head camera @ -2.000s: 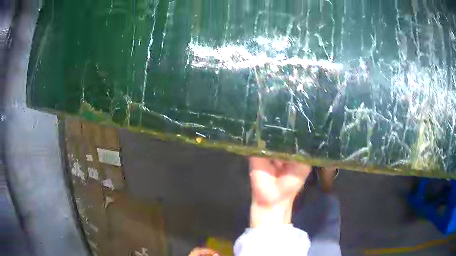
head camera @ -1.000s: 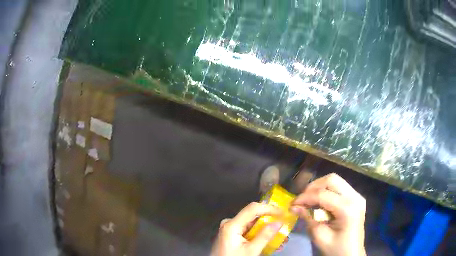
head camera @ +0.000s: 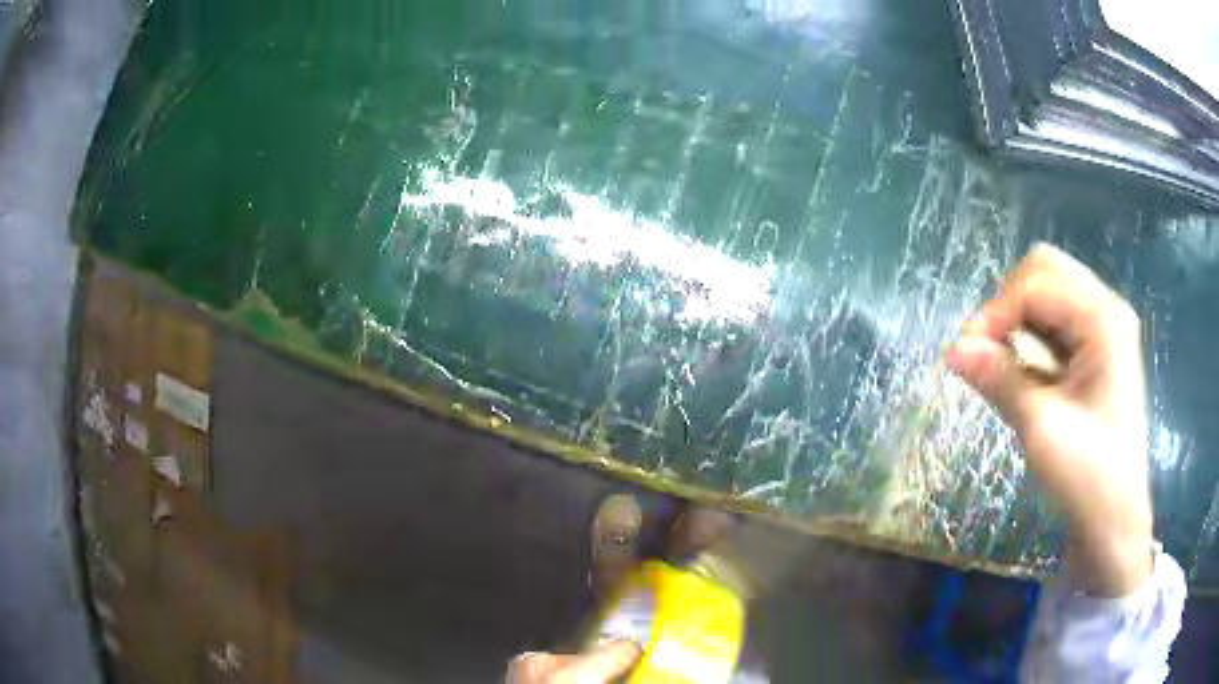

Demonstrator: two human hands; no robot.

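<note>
My left hand (head camera: 582, 664) is cut off by the bottom edge and holds the yellow tape roll (head camera: 695, 625) below the table's front edge. My right hand (head camera: 1076, 388) is raised over the right part of the green table top (head camera: 535, 321), thumb and forefinger together. A small pale-tan piece (head camera: 1033, 353), perhaps the cutter, shows in its curled fingers. I cannot tell whether a tape end is also pinched. Whitish tape lines and wrinkles cross the glossy top, with strong glare in the middle.
Dark grey layered trays or frames (head camera: 1069, 107) lie at the upper right, with a white sheet (head camera: 1170, 34) on them. Brown cardboard (head camera: 167, 535) with white scraps is below left. A blue stool or crate (head camera: 983, 621) is below right. Shoes (head camera: 616, 528) show under the table edge.
My right hand has moved from the tape roll up and right, over the table top. My left hand and the roll sit lower. The view has shifted, showing more of the layered trays.
</note>
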